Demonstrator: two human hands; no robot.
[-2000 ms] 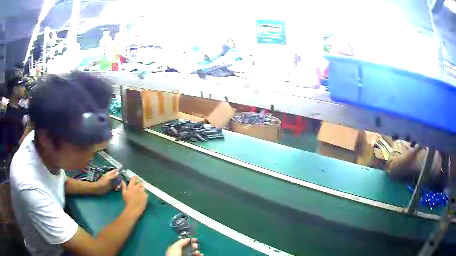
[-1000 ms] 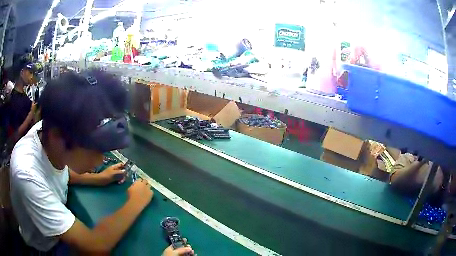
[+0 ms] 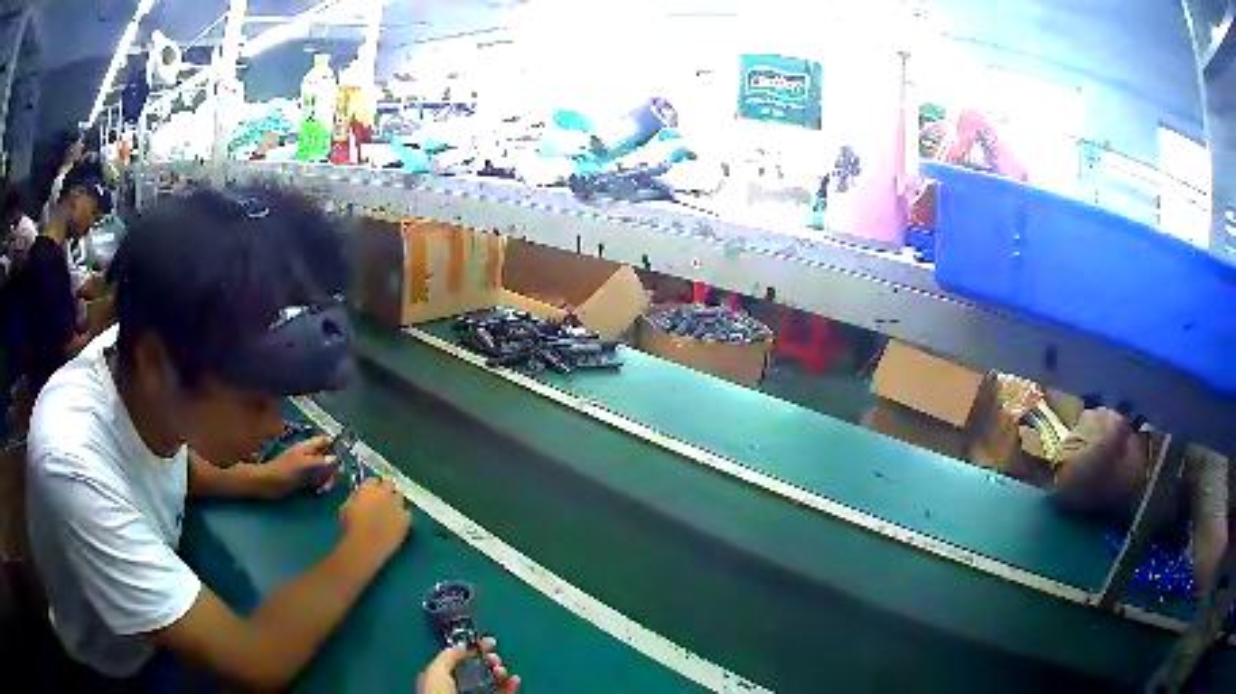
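Note:
A part-assembled handheld fan unit [image 3: 450, 607] stands out at the bottom edge, left of centre, its dark round head up and its short handle below. My left hand [image 3: 447, 671] grips the handle, with the thumb side left and fingertips on the right. The bottom edge cuts off the hand and the handle's lower end. The handle shows dark, with details too small to tell. My right hand is out of the picture.
A person [image 3: 102, 508] in a white shirt works at left on small parts. The dark green conveyor [image 3: 569, 475] runs diagonally past. Beyond lie a heap of dark fan parts [image 3: 536, 342], cartons [image 3: 929, 384] and blue cells [image 3: 1159, 569]. A shelf with a blue bin [image 3: 1084, 264] hangs above.
The fan unit and my left hand have shifted left in the picture. The view has turned slightly. The person at left has lowered and shifted their hands a little.

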